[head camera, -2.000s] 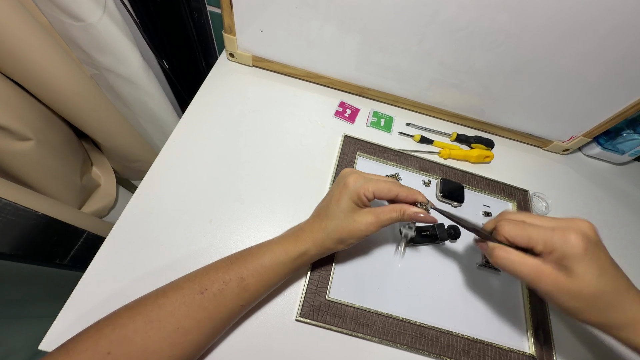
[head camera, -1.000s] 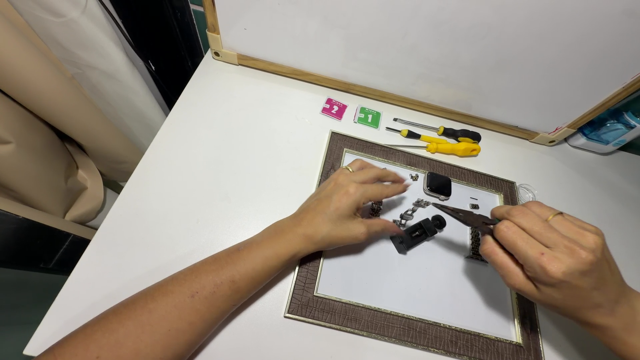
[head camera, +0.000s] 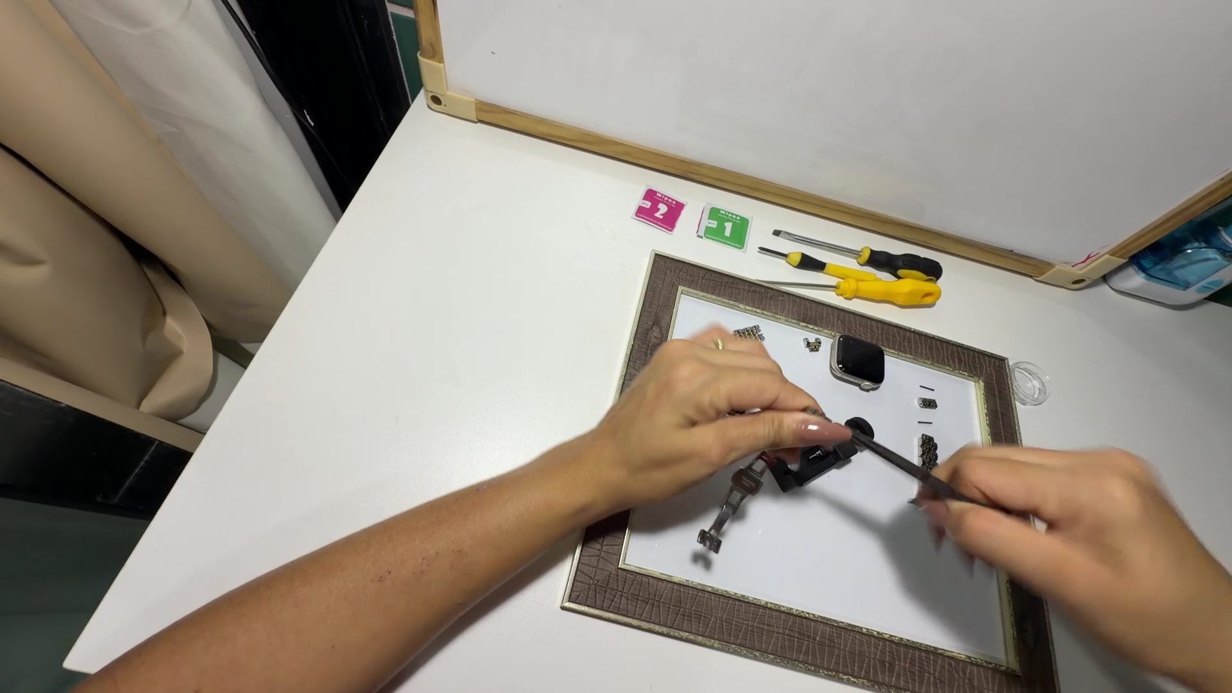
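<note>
My left hand pinches the end of a metal watch-band clasp piece, whose free end hangs down toward the lower left. In my right hand is a pair of dark pliers, its tip touching or very near my left fingertips; what lies between the jaws is hidden. Beneath the fingers is a black link-removal tool with a round knob. A smartwatch case with a dark screen lies beyond it. Small metal band links and thin pins rest at the right, and more links at the upper left.
A brown textured picture frame surrounds the white work surface. Several screwdrivers lie behind it, beside a pink wipe packet and a green one. A clear round ring sits right of the frame. A wood-edged whiteboard borders the white table.
One second ago my left hand was spread above the frame; now it pinches the clasp piece. The pliers' tip has come up against my left fingers.
</note>
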